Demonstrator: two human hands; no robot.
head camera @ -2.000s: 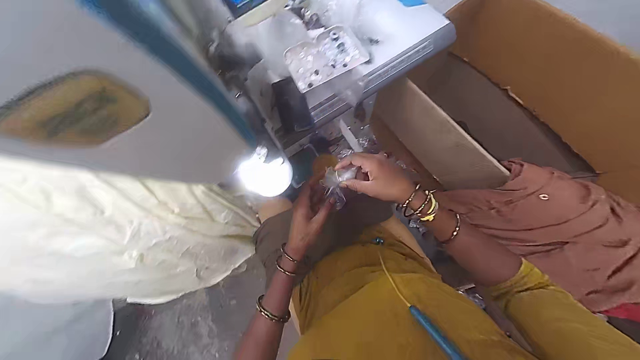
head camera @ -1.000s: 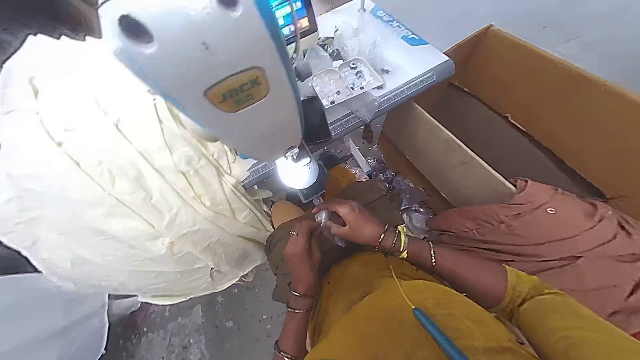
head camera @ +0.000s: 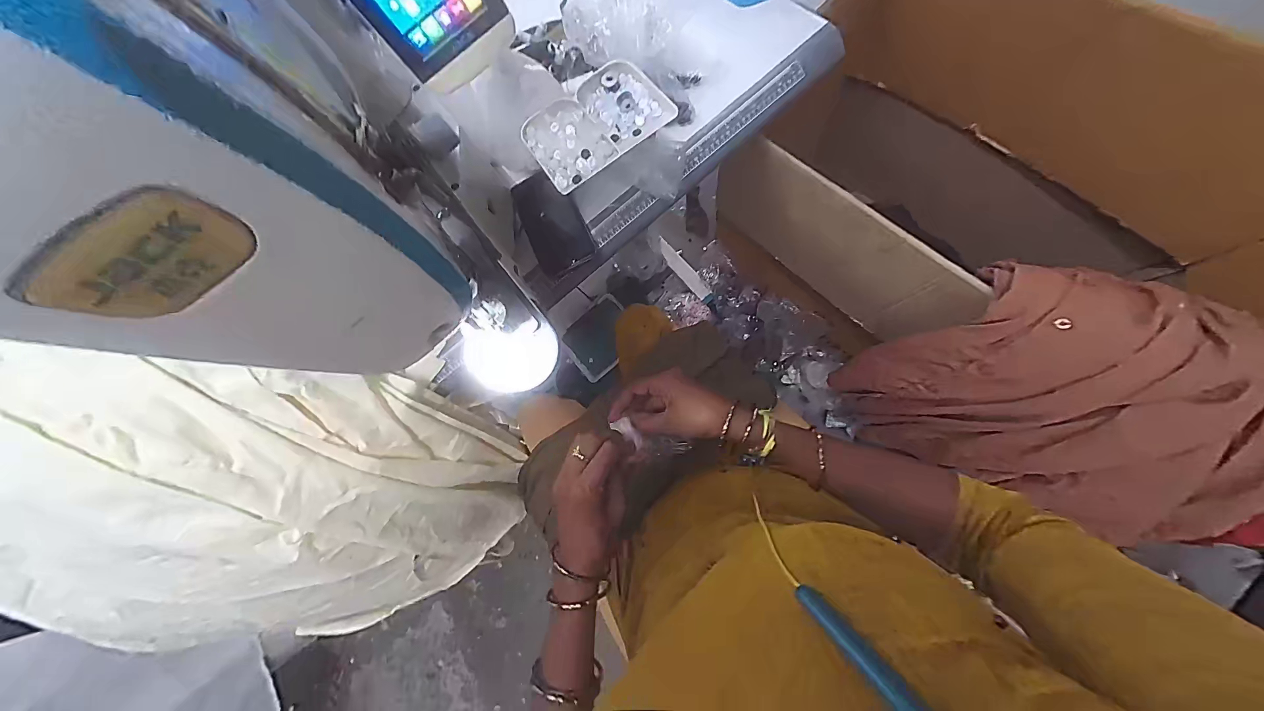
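Over my lap, my left hand [head camera: 590, 479] and my right hand [head camera: 679, 407] meet around a small crumpled piece of clear plastic [head camera: 637, 436], seemingly a little bag; its contents are too small to tell. The fingertips of my right hand pinch its upper part, while my left hand grips it from the left and below. Beyond them glows the lamp [head camera: 509, 354] of a Jack sewing machine [head camera: 326, 197]. A divided white tray [head camera: 617, 140] of small buttons rests on the machine table. A blue-handled tool [head camera: 851, 642] hangs on a yellow cord against my clothing.
Cream fabric [head camera: 247, 494] drapes below the machine head at left. A dark phone-like object [head camera: 551, 222] lies at the table edge [head camera: 711, 148]. Clear plastic bags [head camera: 780, 336] are heaped beyond my lap. At right stands a large cardboard box [head camera: 1066, 118], with brownish-pink cloth [head camera: 1066, 395] over its near side.
Both hands stay close together around the plastic; the fingers have shifted on it. The view has swung between frames, bringing the machine head nearer the left edge again.
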